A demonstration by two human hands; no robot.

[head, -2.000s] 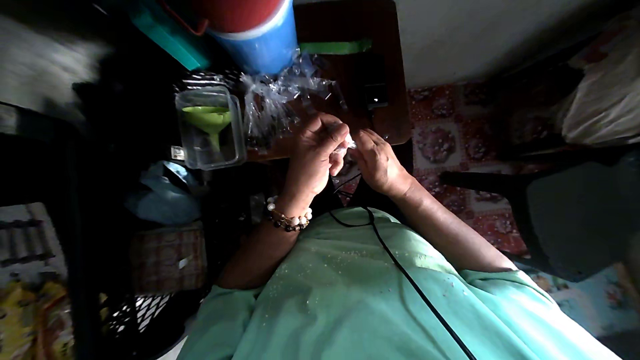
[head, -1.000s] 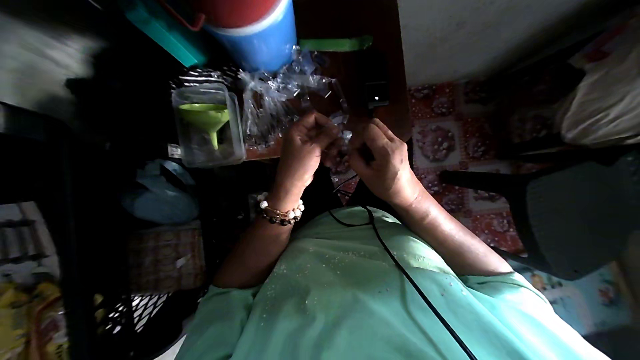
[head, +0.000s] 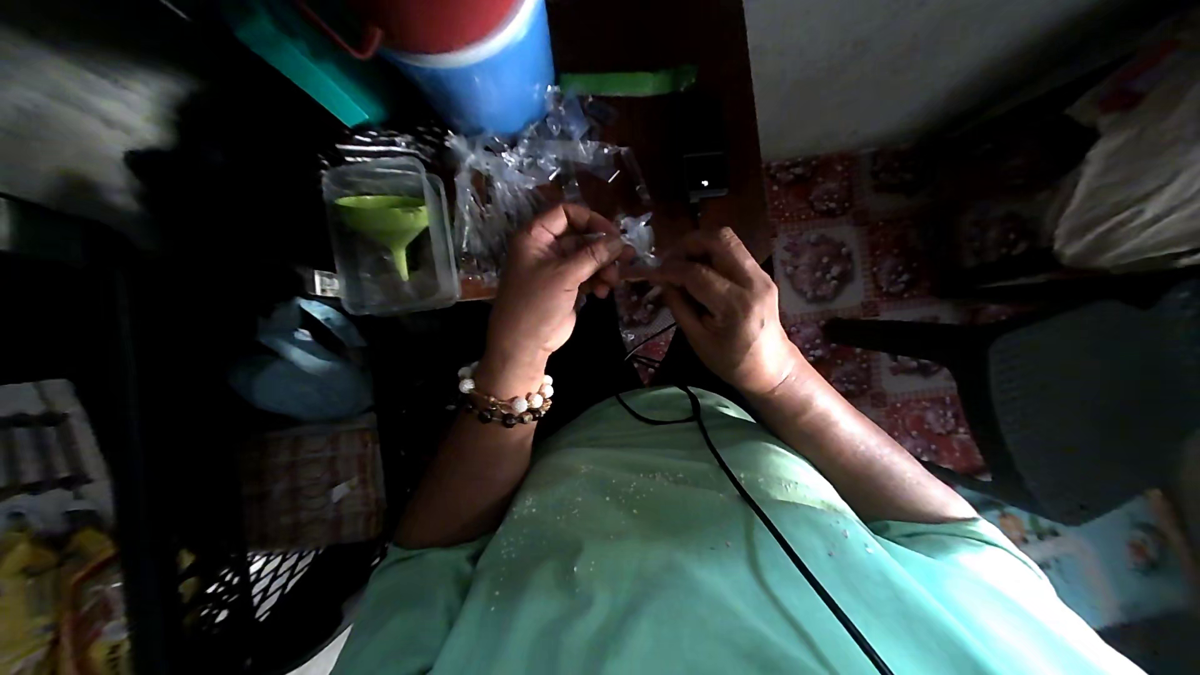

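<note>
My left hand [head: 553,272], with beaded bracelets at the wrist, pinches a small clear plastic bag [head: 638,236] between thumb and fingers. The bag's crumpled end sticks up between the two hands. My right hand [head: 727,305] meets it from the other side, fingers bent and fingertips close to the left ones; whether they grip the plastic cannot be told. Behind my left hand lies a heap of clear plastic bags [head: 506,183] on the dark table. A green funnel [head: 384,220] rests in a clear plastic container [head: 448,244] to the left.
A blue jug with a red lid [head: 487,80] stands at the table's back. Near it are a long green object [head: 628,82] and a small dark device [head: 706,174]. A dark chair [head: 1078,412] is at right, and a blue plastic bag [head: 305,366] sits low at left.
My hands were close together around the plastic two seconds ago; they have since moved a little apart. The plastic's crumpled end now shows more plainly between them.
</note>
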